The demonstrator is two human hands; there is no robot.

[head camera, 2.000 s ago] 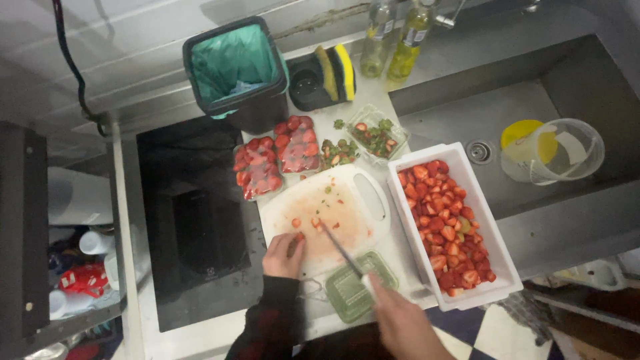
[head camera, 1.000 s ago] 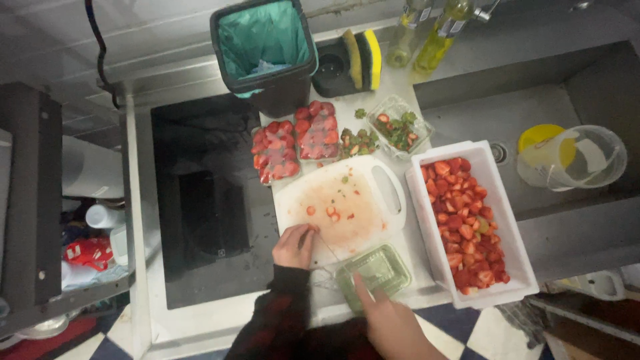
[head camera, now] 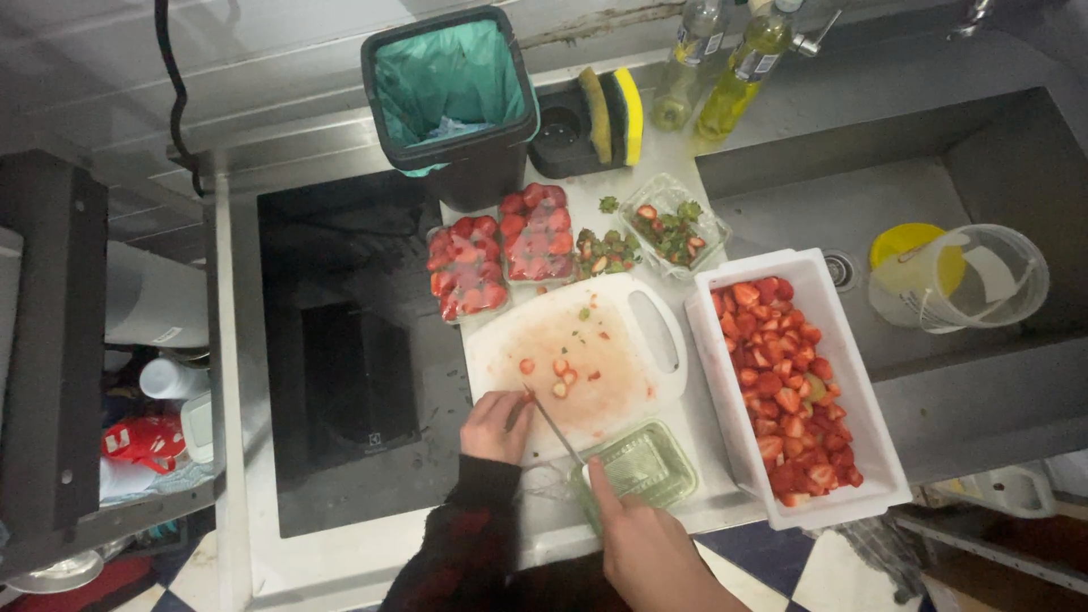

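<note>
My left hand point(head camera: 497, 427) pinches a strawberry point(head camera: 528, 395) at the near left edge of the white cutting board point(head camera: 510, 340). My right hand point(head camera: 637, 531) is shut on the handle of a knife point(head camera: 557, 432), whose tip is at that strawberry. Strawberry pieces point(head camera: 561, 374) and bits of green lie on the stained board. Below the board, partly under my right hand, sits a green-looking plastic tray point(head camera: 650, 467). To the right stands a white bin of cut strawberries point(head camera: 786, 391). Two clear punnets of whole strawberries point(head camera: 466, 268) are behind the board, beside a clear container with green tops point(head camera: 676, 225).
A black waste bin with a green liner point(head camera: 450, 85) stands at the back, next to a holder with sponges point(head camera: 629, 119) and two bottles point(head camera: 744, 76). At left is a black cooktop point(head camera: 340, 340). The steel sink point(head camera: 799, 204) at right holds a clear plastic bucket point(head camera: 986, 276).
The knife tip has come to the strawberry at my left fingers; two seconds ago it was over the board's middle. More cut pieces lie on the board.
</note>
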